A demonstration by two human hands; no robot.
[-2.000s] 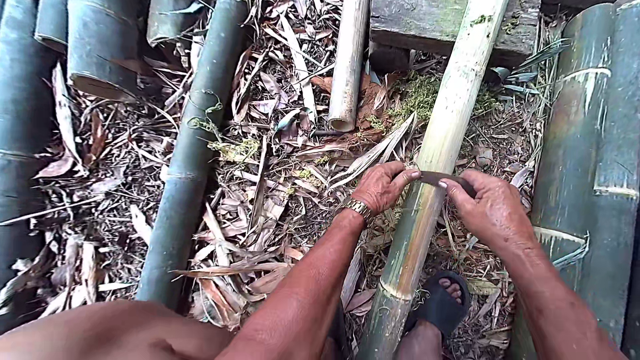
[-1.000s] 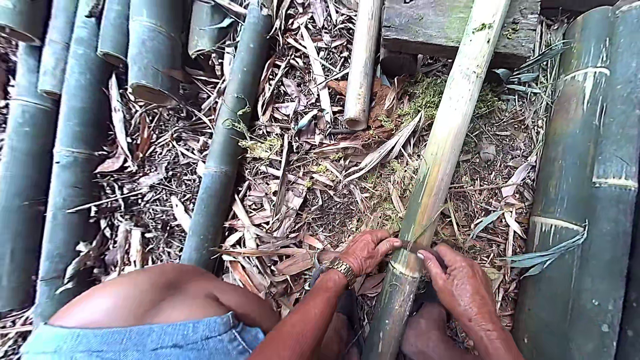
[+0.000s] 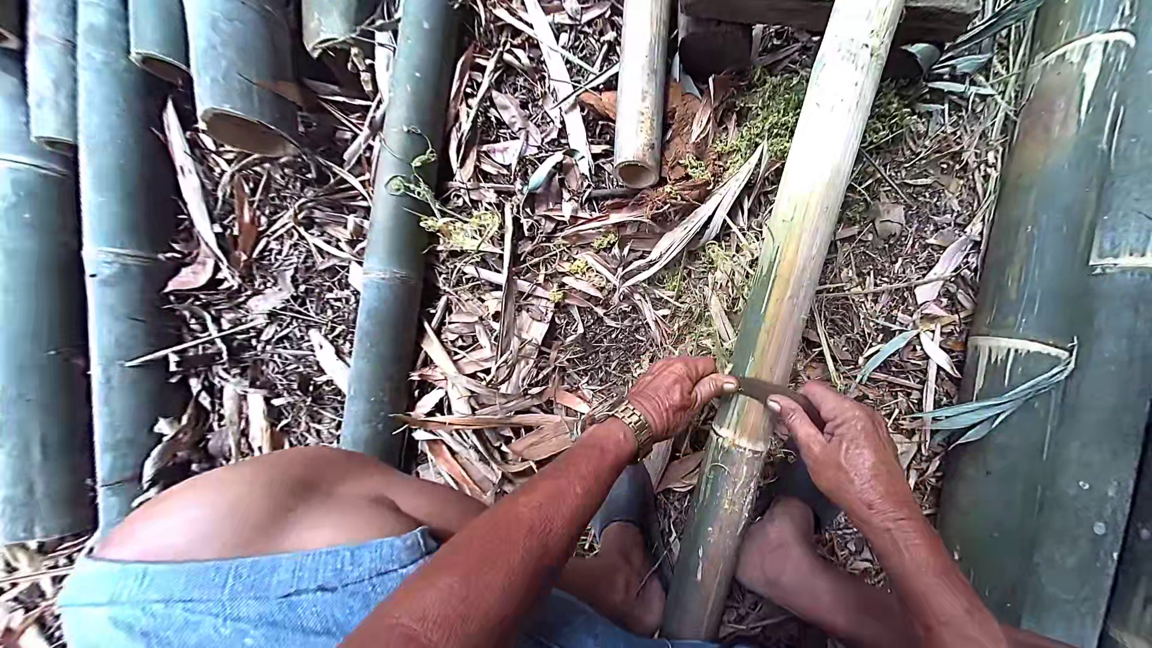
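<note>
My left hand (image 3: 675, 392), with a metal-banded watch on its wrist, grips one end of a dark, narrow blade (image 3: 765, 391). The other end is in my right hand (image 3: 841, 441). The blade lies across a bamboo pole (image 3: 796, 225), just above a node ring. Above the blade the pole is pale and scraped, with green and yellow streaks lower down; below the node it is darker green. This pole runs between my legs, its upper end out of view. Whether the blade's edge touches the surface cannot be told.
Thick green bamboo poles (image 3: 1035, 360) lie close on the right. On the left are another long pole (image 3: 387, 270) and several cut bamboo lengths (image 3: 243, 81). A short pale bamboo piece (image 3: 641, 90) lies ahead by a wooden beam (image 3: 936, 18). Dry leaves and shavings (image 3: 576, 324) cover the ground.
Both hands with the blade have moved down the pole toward my body since two seconds ago, from well above the node to just above it. The view has shifted left.
</note>
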